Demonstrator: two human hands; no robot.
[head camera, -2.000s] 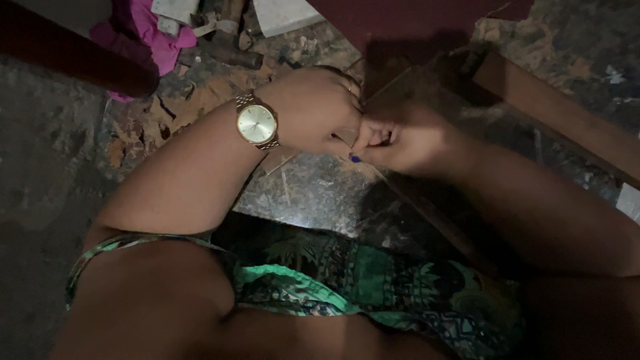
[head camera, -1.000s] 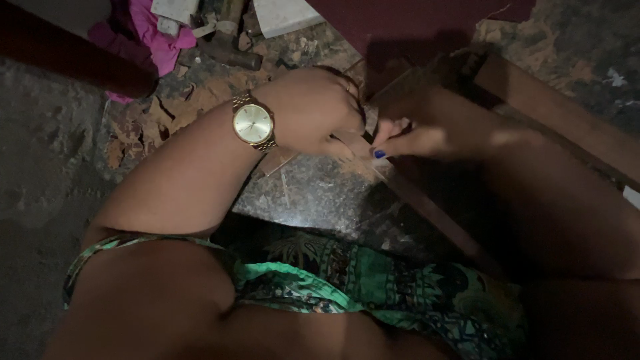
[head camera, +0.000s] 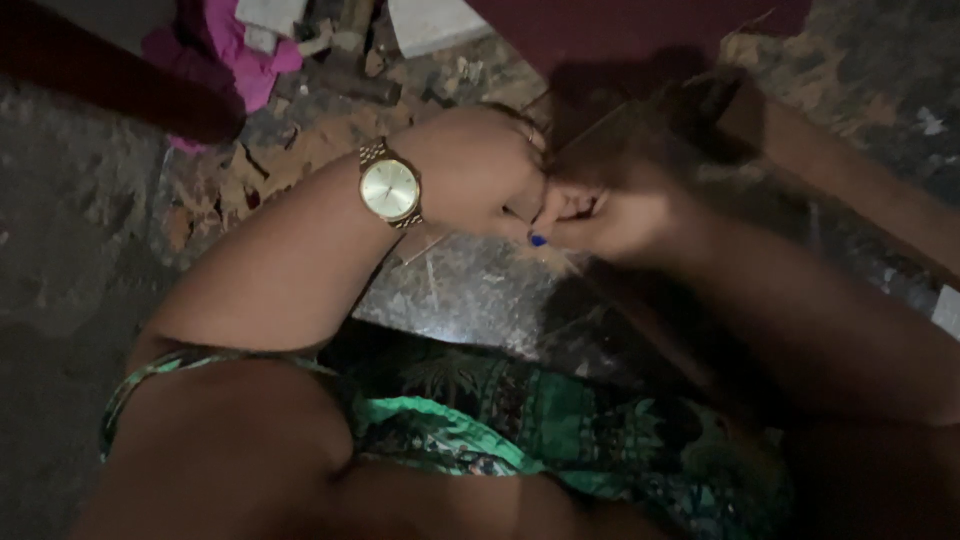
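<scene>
My left hand (head camera: 484, 169), with a gold wristwatch (head camera: 390, 190) on its wrist, is bent inward at the centre of the view. My right hand (head camera: 592, 214) meets it from the right, fingers curled and a blue-painted nail at the fingertips. Between the two hands is a small thin brownish piece; the fingers and shadow hide most of it, and its kind cannot be told. A thin flat brown strip (head camera: 645, 315) runs from below the hands toward the lower right.
Brown scraps (head camera: 225, 191) litter the worn dark work surface (head camera: 465, 289). A hammer (head camera: 352, 75), pink cloth (head camera: 255, 64) and pale blocks (head camera: 435, 26) are at the upper left. A dark red sheet (head camera: 637, 34) is at the top, a long wooden bar (head camera: 847, 165) at the right.
My right hand's fingers were slightly farther right and spread a second ago; now they are drawn in against my left hand, much as two seconds ago.
</scene>
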